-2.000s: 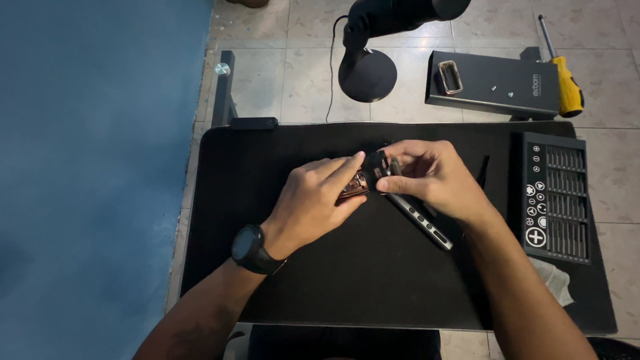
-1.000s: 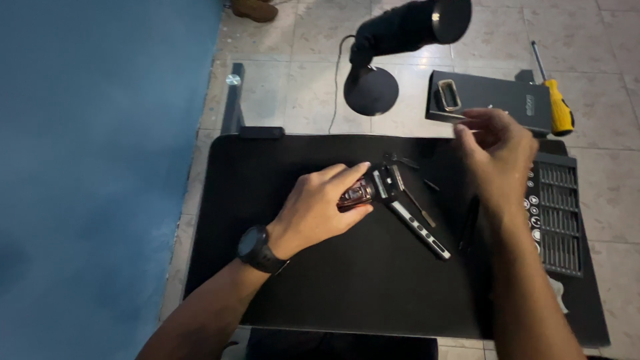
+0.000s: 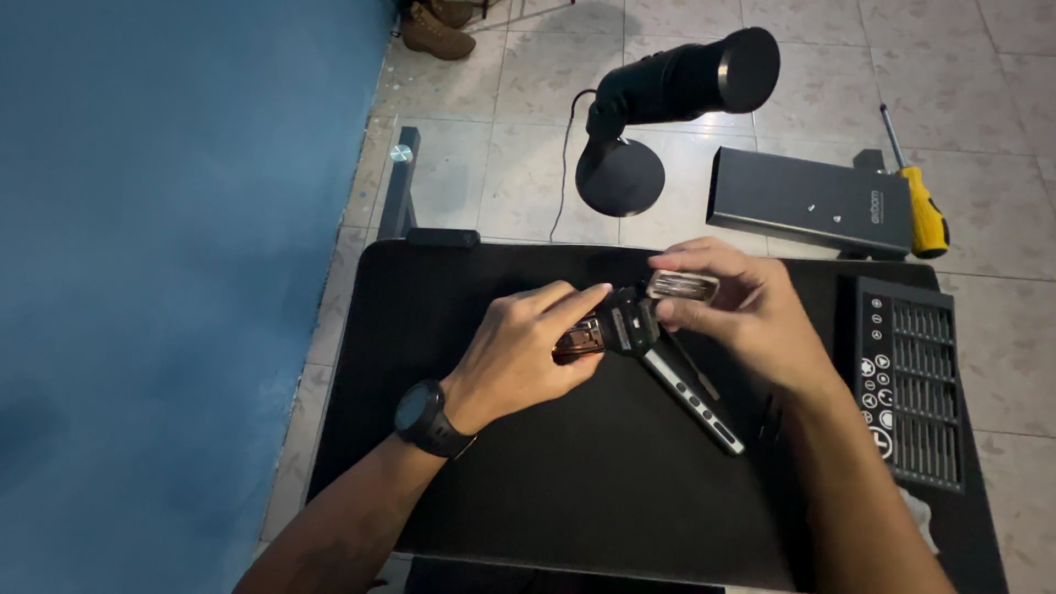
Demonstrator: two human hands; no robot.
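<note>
My left hand point(image 3: 532, 346) grips an electric shaver point(image 3: 582, 338) with a copper-coloured body, its black head point(image 3: 631, 322) pointing right. Between thumb and fingers my right hand point(image 3: 734, 305) holds a shaver foil cassette point(image 3: 683, 286) with a light frame, just above and right of the shaver's head. Beneath the head, a slim grey electric screwdriver point(image 3: 693, 402) with several buttons lies slanted on the black mat point(image 3: 577, 487). A thin dark strip lies beside it, partly hidden by my right hand. Whether the cassette touches the head is unclear.
A bit case point(image 3: 912, 384) lies at the mat's right side, near my right forearm. Beyond the far edge are a black box point(image 3: 808, 198) with two small metal pieces on it, a yellow-handled screwdriver point(image 3: 928, 214) and a black microphone point(image 3: 676, 82) on a round base.
The foil cassette lay on the black box one second ago; my right hand has brought it back to the shaver's head. My left hand still holds the shaver.
</note>
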